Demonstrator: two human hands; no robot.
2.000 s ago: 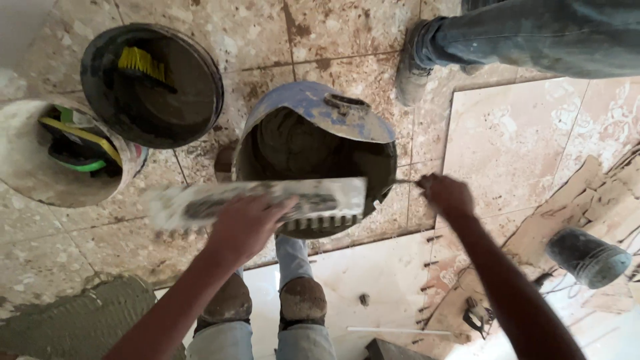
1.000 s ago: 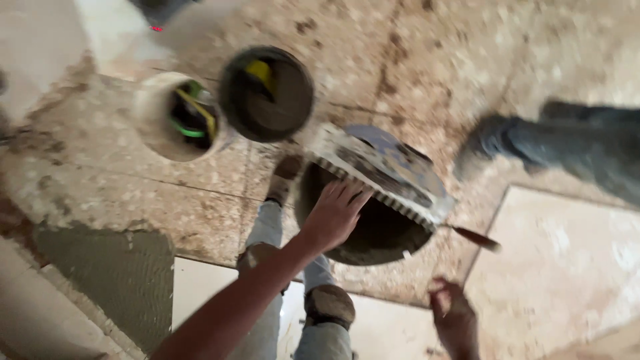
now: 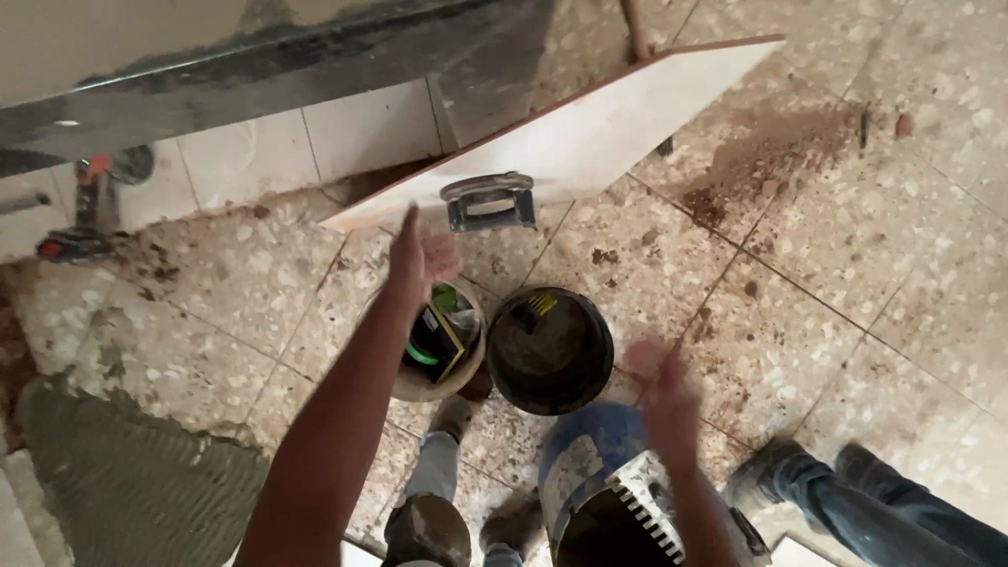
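My left hand (image 3: pixel 421 256) is empty, fingers apart, above a pale bucket (image 3: pixel 431 391) that holds green and yellow tools. Just beyond it, a large white tile (image 3: pixel 583 130) leans on edge, with a black-framed suction lifter (image 3: pixel 490 203) on its face. Blurred, my right hand (image 3: pixel 665 386) hovers with nothing seen in it, to the right of a black bucket (image 3: pixel 551 354) with a yellow-bristled brush (image 3: pixel 539 307) inside. Below, a notched trowel (image 3: pixel 646 504) lies across the mouth of a blue bucket (image 3: pixel 587 449), partly hidden by my right forearm.
Spread grey mortar (image 3: pixel 142 480) covers the floor at lower left. A cordless power tool (image 3: pixel 88 209) stands by the wall tiles under a dark ledge (image 3: pixel 276 75). Another person's legs (image 3: pixel 882 504) are at lower right. Dirt (image 3: pixel 756 165) lies on the old floor tiles.
The view has swung toward the leaning tile. My left hand has let go of the notched trowel, which rests on the bucket. My right hand held a thin-handled tool two seconds ago and has released it.
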